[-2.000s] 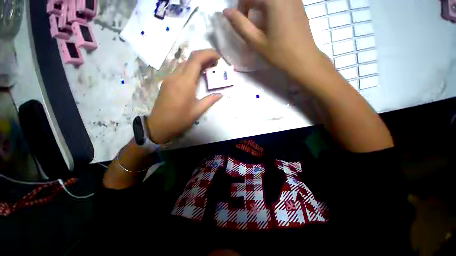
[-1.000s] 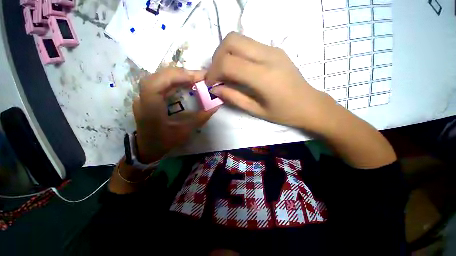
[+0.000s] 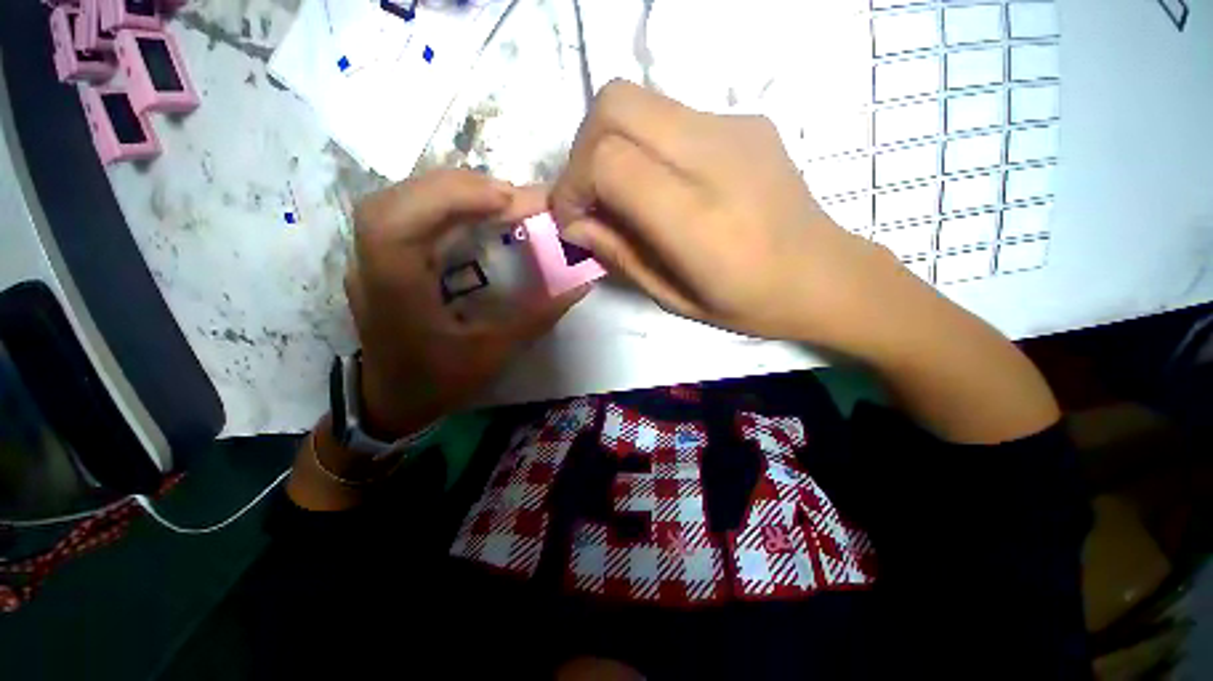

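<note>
A pink camera body [image 3: 556, 261] is held above the bench, its dark screen facing up and partly covered by fingers. My left hand [image 3: 426, 286] holds it between thumb and fingers from the left. My right hand [image 3: 692, 213] has its thumb and fingertips pinched at the screen face; whether a window piece is between them is hidden. A black-edged window [image 3: 464, 279] lies on the bench, seen in the gap of my left hand.
Pink cameras [image 3: 156, 69] cluster at the upper left, screens up. White paper [image 3: 379, 113] with blue bits lies left of centre. A sheet of windows [image 3: 971, 140] lies at the right. The padded edge [image 3: 133, 279] runs along the left.
Both hands have come together. Compared with two seconds ago, the camera body is lifted and held in my left hand, and my right hand has come down to it. Little differs from one second ago.
</note>
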